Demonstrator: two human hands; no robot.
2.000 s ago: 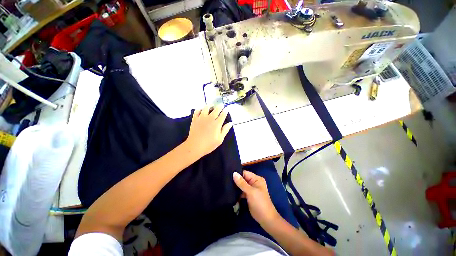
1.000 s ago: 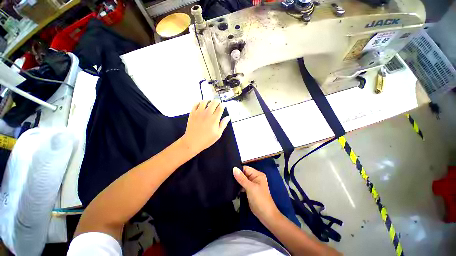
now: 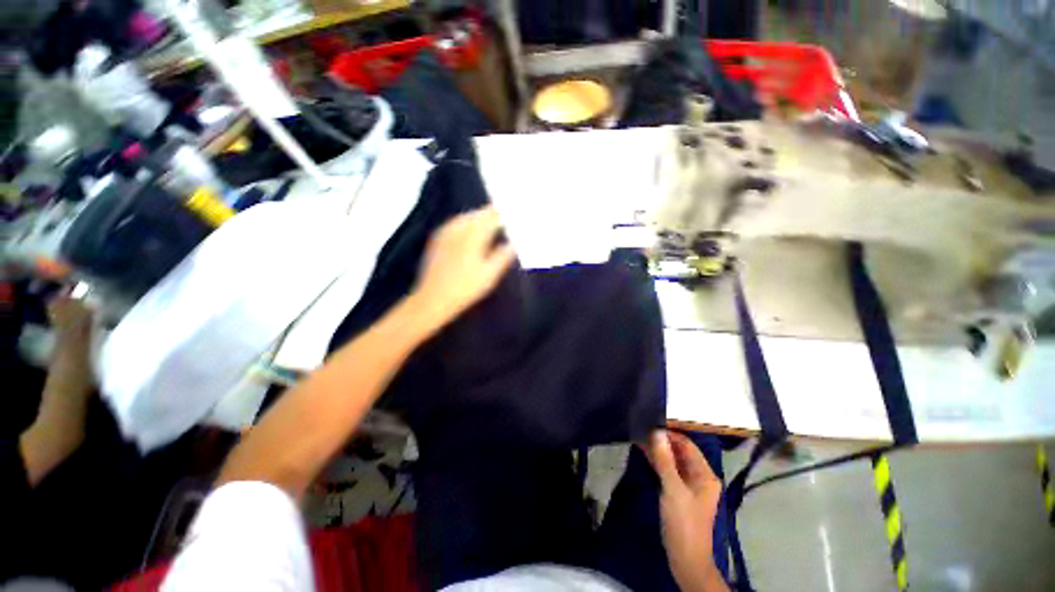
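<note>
The picture is blurred. Dark trousers (image 3: 567, 347) lie over the left part of the white machine table and hang down at my lap. Their upper edge reaches the needle area (image 3: 688, 257) of the beige sewing machine (image 3: 833, 197). My left hand (image 3: 465, 264) grips a bunched part of the cloth, left of the needle. My right hand (image 3: 687, 474) pinches the cloth's lower right corner at the table's front edge. Two narrow dark strips (image 3: 882, 347) run from the machine over the front edge.
A white cloth-covered form (image 3: 231, 312) stands at the left. Another person's forearm (image 3: 64, 382) shows at the far left. A round stool (image 3: 572, 102) and a red crate (image 3: 787, 72) are behind the table. Yellow-black tape (image 3: 888, 520) marks the floor at the lower right.
The view has turned left. My left hand has moved from beside the needle leftward along the cloth and now grips it. My right hand still holds the corner.
</note>
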